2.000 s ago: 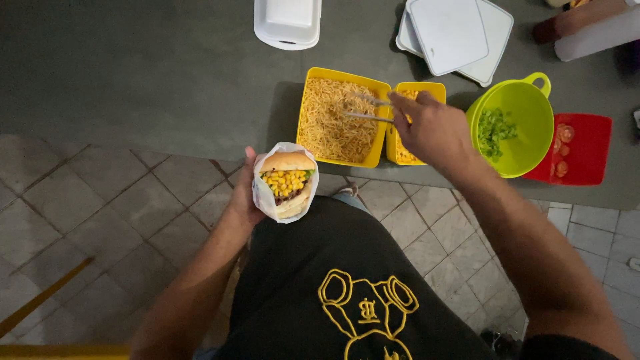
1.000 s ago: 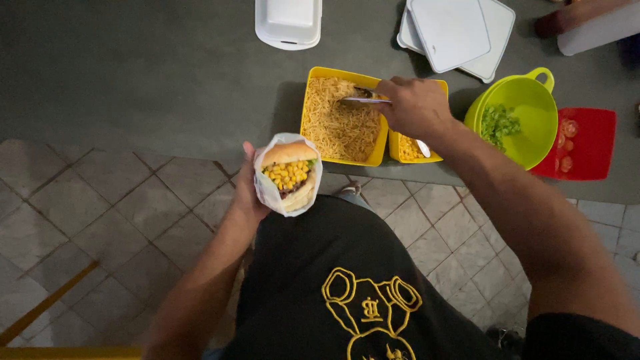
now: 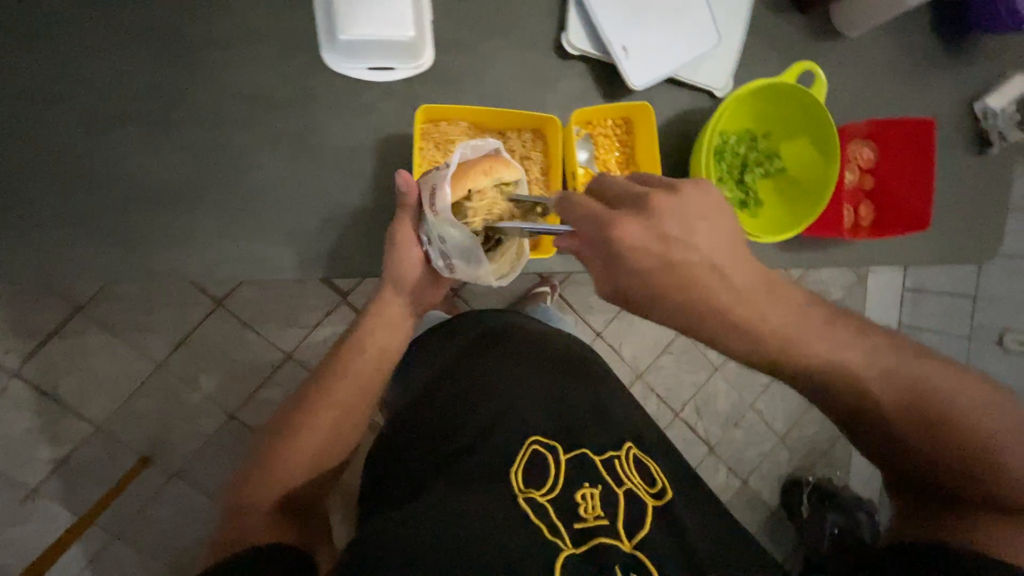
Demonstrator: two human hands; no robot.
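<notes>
My left hand (image 3: 412, 252) holds a burger (image 3: 484, 180) in a white paper bag (image 3: 468, 248), over the near left part of a yellow container of shoestring potatoes (image 3: 538, 144). In my right hand (image 3: 648, 232) are metal tongs (image 3: 532, 229), their tips at the burger's open side among shoestring potatoes. Beside that container is a smaller yellow container of corn (image 3: 620, 136) with a spoon (image 3: 586, 150) in it. A lime-green bowl (image 3: 800, 176) of chopped greens (image 3: 744, 168) stands to the right, next to a red container (image 3: 904, 176) with tomato slices (image 3: 862, 154).
A white foam box (image 3: 376, 40) sits at the back left of the grey counter (image 3: 200, 144). White lids (image 3: 660, 36) lie stacked behind the containers. Bottles (image 3: 872, 12) stand at the back right. The counter's front edge runs close before me.
The tongs have moved left from the potato container to the burger, bringing shoestring potatoes onto it. My left hand has brought the burger rightward to the container, where the corn filling is now covered.
</notes>
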